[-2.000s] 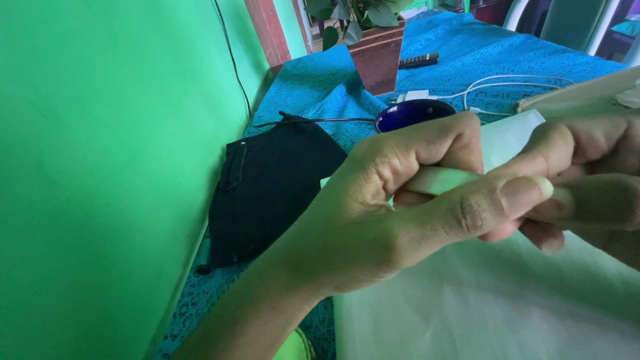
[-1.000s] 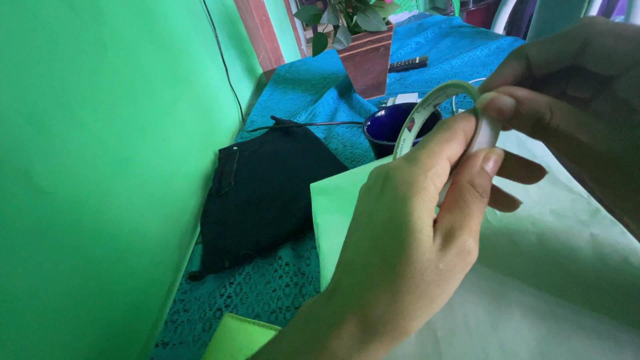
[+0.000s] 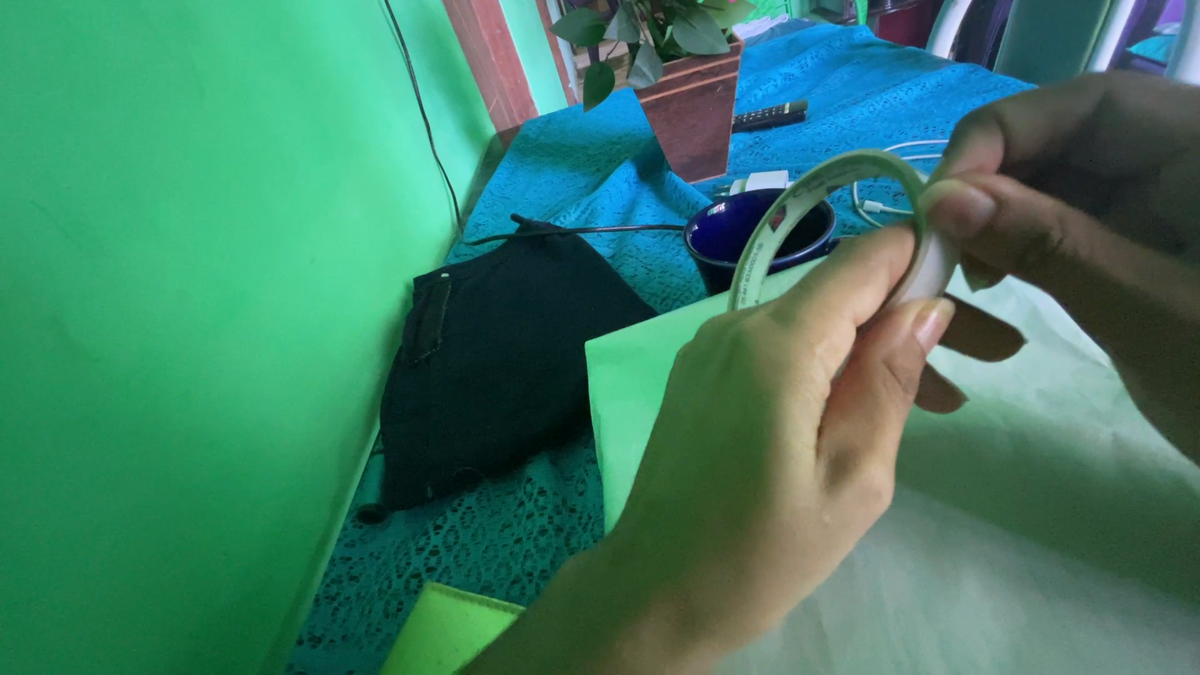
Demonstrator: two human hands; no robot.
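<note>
My left hand [image 3: 778,431] holds a roll of adhesive tape [image 3: 802,202] upright, with fingers through and around its ring. The thumb and a finger of my right hand [image 3: 1050,178] pinch the roll's outer edge at its upper right. Whether a tape end is lifted there cannot be seen. Beneath both hands lies a large pale sheet of paper [image 3: 994,506], partly hidden by my left forearm. Just behind the roll stands a dark blue cup [image 3: 712,239].
A black cloth item [image 3: 506,375] lies beside the green wall [image 3: 187,328] on the blue lace tablecloth [image 3: 450,534]. Farther back are a potted plant [image 3: 694,112], a remote control [image 3: 773,116], a white charger [image 3: 764,183] and its cable [image 3: 877,208]. A yellow-green object [image 3: 450,628] lies at the bottom.
Two seconds ago both hands were close together, largely covering what they held. The tape roll has since come up into plain view, its ring turned upright.
</note>
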